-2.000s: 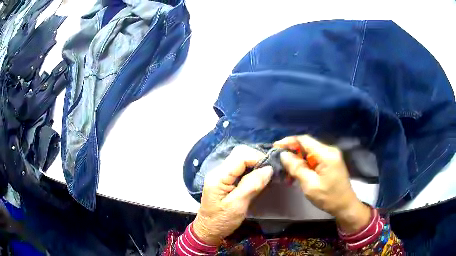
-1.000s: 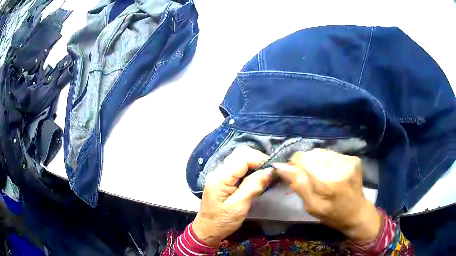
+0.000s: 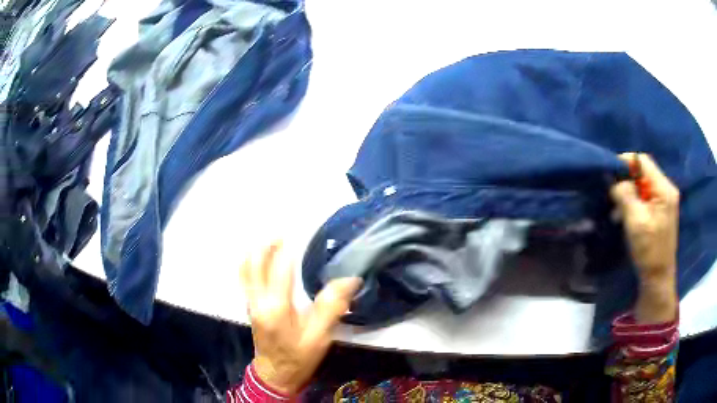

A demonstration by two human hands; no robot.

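A dark blue denim jacket (image 3: 519,86) lies on the white table, with part of its pale grey inside showing near the front edge. My right hand (image 3: 648,205) is at the jacket's right part and grips its collar edge. Orange-red thread snips (image 3: 643,187) show in the same hand; their blades are hidden. My left hand (image 3: 295,307) is blurred, its fingers spread, at the jacket's lower left. Its thumb is over the cloth edge; it holds nothing that I can see. Silvery buttons (image 3: 331,244) show on the band at the left.
Another denim jacket (image 3: 208,110), blue and grey, lies on the left of the white table (image 3: 228,228). A heap of dark garments (image 3: 55,157) with metal dots is at the far left. The table's curved edge runs in front of the wearer.
My left hand has let go of the grey inside cloth and moved left, fingers apart. My right hand has moved right and up to the collar edge. The grey cloth has dropped into loose folds.
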